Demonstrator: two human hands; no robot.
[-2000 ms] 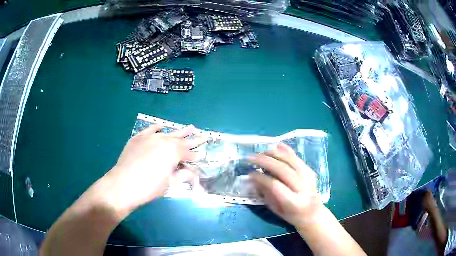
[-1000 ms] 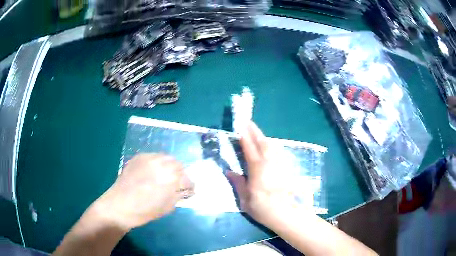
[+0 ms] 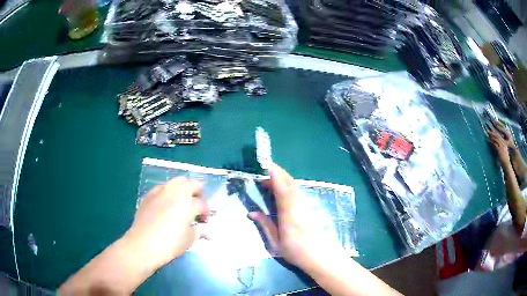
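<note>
The glossy sticker sheet [image 3: 164,176] lies across the mat in front of me, its middle washed white by glare. My left hand [image 3: 170,217] is over its left part, fingers curled; what is between the fingertips cannot be told. My right hand [image 3: 292,222] is over its right half, thumb and index finger apart. A small pale sticker piece [image 3: 263,147] stands out from the index fingertip, past the sheet's far edge. A dark patch [image 3: 237,186] shows on the sheet between my hands, board or shadow unclear.
A circuit board [image 3: 169,133] lies beyond the sheet, near a loose heap of boards [image 3: 196,87]. A full clear tray [image 3: 202,29] is behind them. A clear plastic bag [image 3: 425,167] with a red patch is at right. Grey sheets [image 3: 23,127] lie left. Another person's arms [image 3: 508,162] show far right.
Both hands were over the sheet two seconds ago; the right fingertip has since moved past its far edge with the pale piece. The view has tilted up, showing more of the back tray.
</note>
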